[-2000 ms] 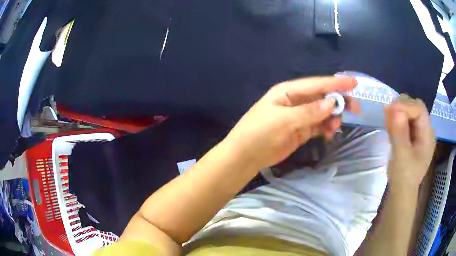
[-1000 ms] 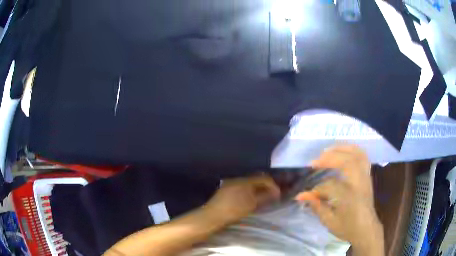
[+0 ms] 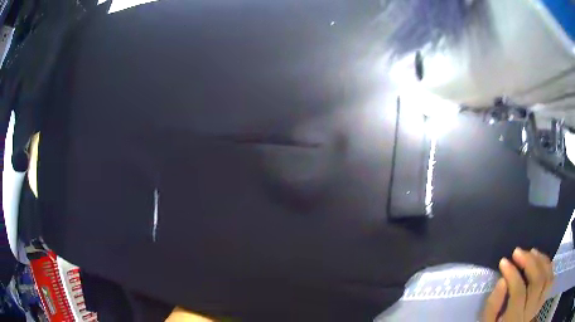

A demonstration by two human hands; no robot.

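Note:
A large black garment panel point(image 3: 252, 207) covers most of the table in front of me. A narrow black folded strip point(image 3: 410, 170) lies on it under the bright lamp glare, with a thin broken white line along its right side. My right hand point(image 3: 520, 286) is at the lower right, over the printed ruler at the panel's curved edge. Its fingers are apart and I see nothing held in it; the lower part is cut off by the frame edge. My left hand is out of the picture; only a small yellowish patch, a sleeve or arm, shows at the bottom.
The white sewing machine head point(image 3: 517, 56) with metal parts point(image 3: 542, 138) is at the upper right, a blurred blue-black tuft point(image 3: 435, 25) beside it. A short pale slit point(image 3: 156, 215) is at the panel's left. The table ruler point(image 3: 451, 283) runs lower right. A red and white basket point(image 3: 53, 289) stands lower left.
The view has shifted up, bringing in the machine head. The left hand has left the picture. The right hand has moved from the lap to the ruler. The round piece between the fingers is not visible now.

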